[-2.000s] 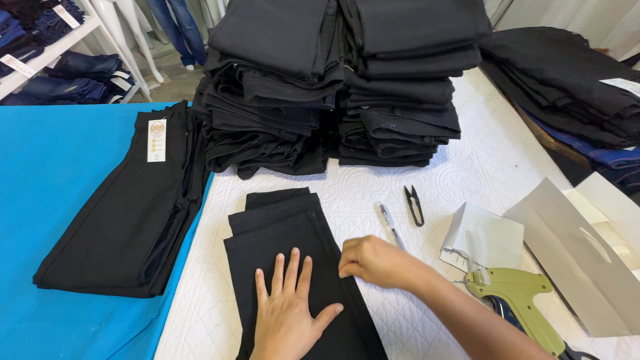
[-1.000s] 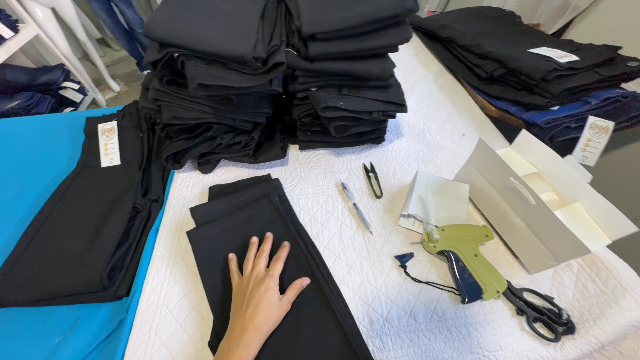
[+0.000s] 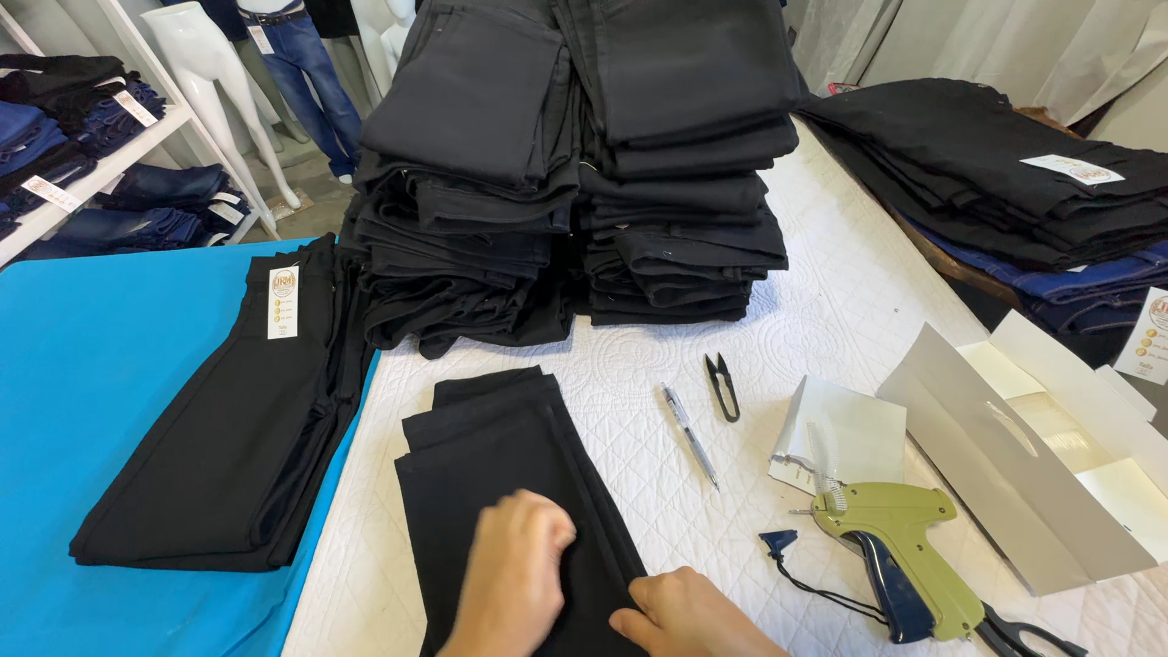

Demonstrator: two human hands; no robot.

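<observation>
Folded black trousers (image 3: 484, 456) lie on the white quilted cloth in front of me. My left hand (image 3: 516, 575) is over their middle with its fingers curled; whether it pinches cloth cannot be told. At their right edge is my right hand (image 3: 689, 611), fingers bent against the fabric, its grip unclear. To the right are a pen (image 3: 689, 436), black thread snips (image 3: 722, 388) and a green tagging gun (image 3: 899, 547), with scissors (image 3: 1022, 634) partly under it. Another folded black pair (image 3: 210, 438) with a paper tag (image 3: 283, 303) lies on the blue cloth.
Tall stacks of folded black trousers (image 3: 474, 100) stand at the back of the table. A small white box (image 3: 844, 429) and an open grey carton (image 3: 1013, 465) are at the right. Beyond them lie more dark garments (image 3: 958, 164). A shelf (image 3: 182, 128) with jeans is at the left.
My left hand, flat with spread fingers before, is now curled. My right hand, out of view one second ago, is back at the trousers' right edge.
</observation>
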